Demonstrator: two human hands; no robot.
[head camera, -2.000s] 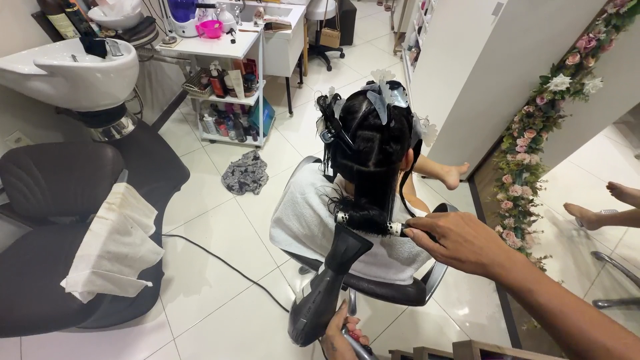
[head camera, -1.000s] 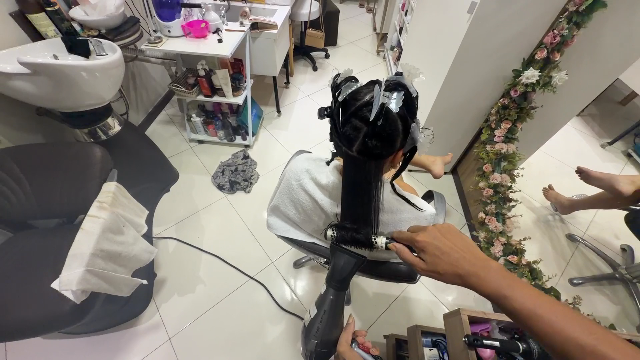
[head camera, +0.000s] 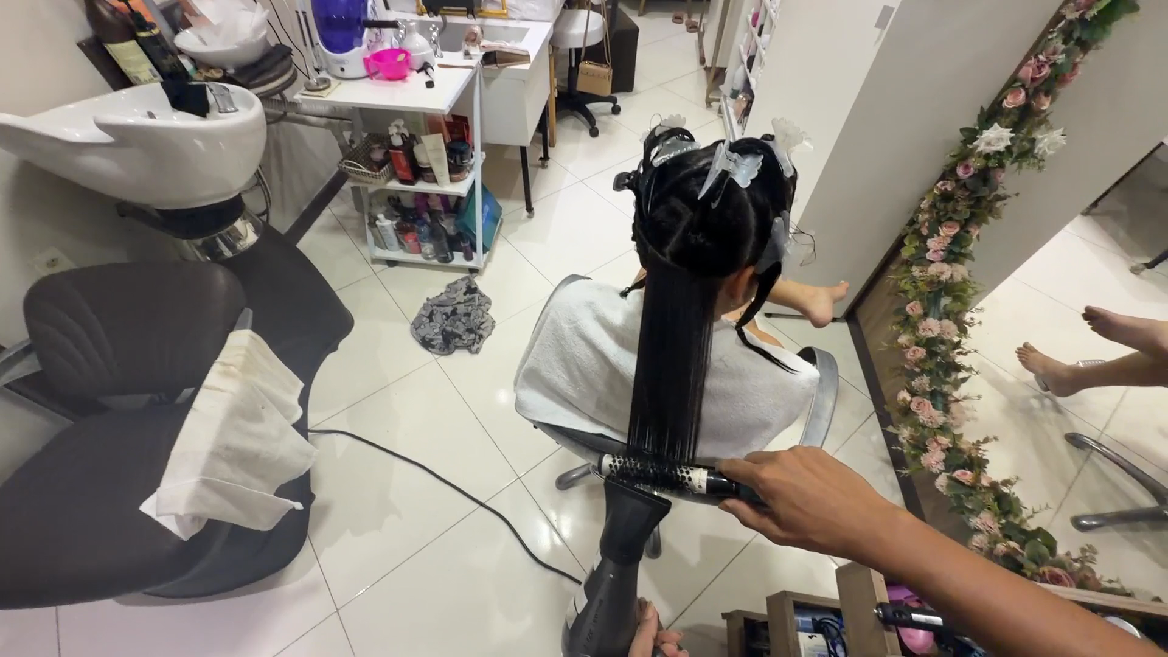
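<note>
My right hand (head camera: 794, 500) grips the black handle of a round hairbrush (head camera: 657, 474), whose barrel lies across the lower ends of a long, straight section of black hair (head camera: 673, 365). At the bottom edge, my left hand (head camera: 653, 631) is partly cut off and holds a black hair dryer (head camera: 610, 575). The dryer's nozzle points up at the brush barrel, close to it. A seated person, seen from behind, has the remaining hair pinned up with pale plastic hair clips (head camera: 732, 169). A white towel (head camera: 584, 356) covers the person's shoulders.
A shampoo basin (head camera: 182, 146) and a dark salon chair (head camera: 128, 333) with a cloth stand left. A white trolley (head camera: 424, 187) holds bottles. A black cord (head camera: 438, 484) crosses the floor near a patterned cloth (head camera: 453, 317). Right are a flower-trimmed mirror (head camera: 1086, 420) and a wooden organizer (head camera: 862, 607).
The hair was curled round the brush two seconds ago; now it hangs straight, with the brush at its ends. My right hand and the brush have moved down the hair, away from the head.
</note>
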